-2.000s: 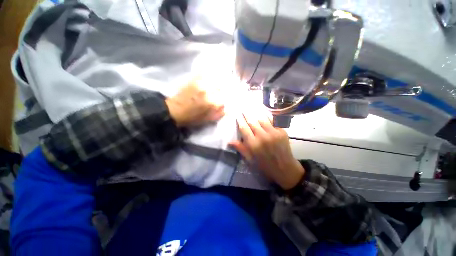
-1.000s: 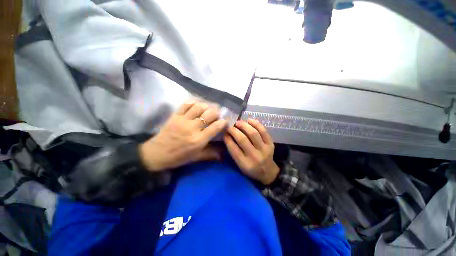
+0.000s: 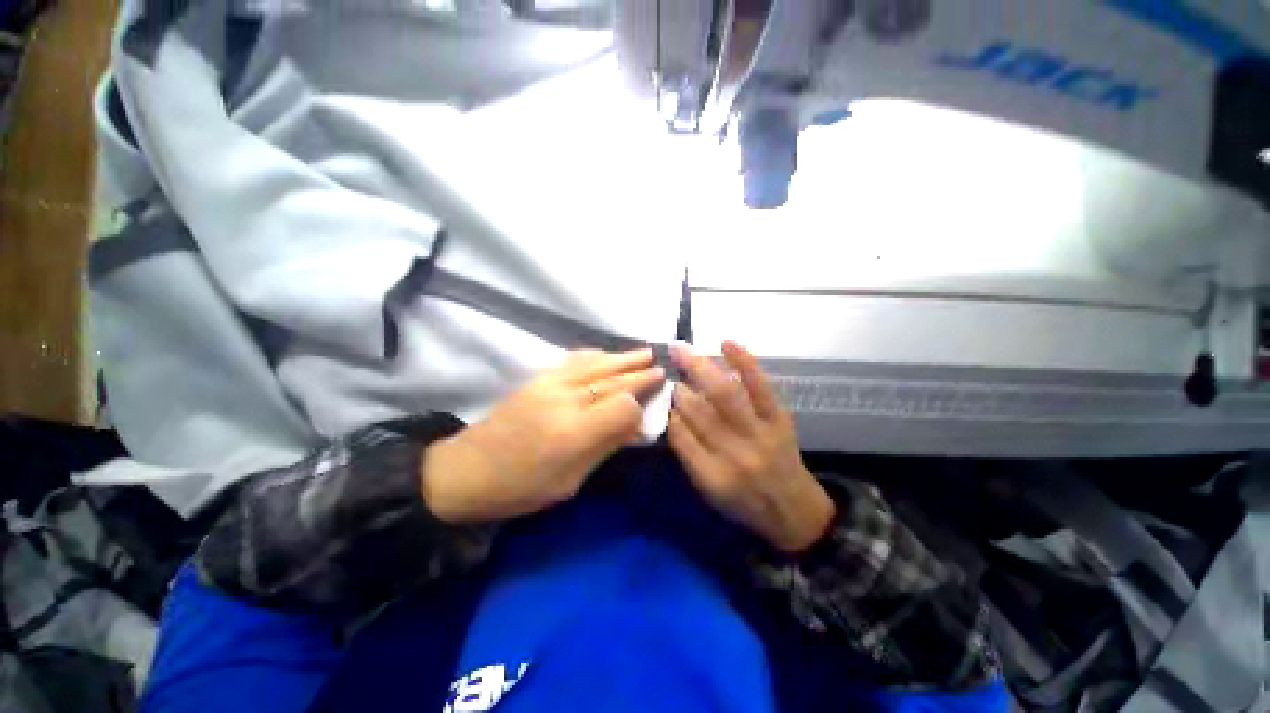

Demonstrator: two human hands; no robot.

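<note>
The light grey fabric panel [image 3: 334, 251] lies in large folds left of the needle. A charcoal strip [image 3: 522, 309] runs along it to my fingertips at the table's front edge. My left hand [image 3: 550, 425] pinches the panel's edge near the strip's right end. My right hand [image 3: 738, 432] meets it there, its thumb and finger on the same edge, other fingers spread. A small pale bit of cloth shows between the hands. The needle and presser foot area [image 3: 683, 119] is above my hands, partly lost in glare, apart from them.
The white sewing machine head [image 3: 975, 84] with "JACK" lettering is at the upper right. A dark block [image 3: 767, 165] hangs beside the needle. The printed ruler [image 3: 891, 398] runs along the front edge. Grey cut pieces [image 3: 1100, 557] are heaped below right, more at lower left.
From two seconds ago, both hands have come from beside the needle to the front edge, and the charcoal strip has come into view. Since one second ago, hands and cloth sit slightly lower in view.
</note>
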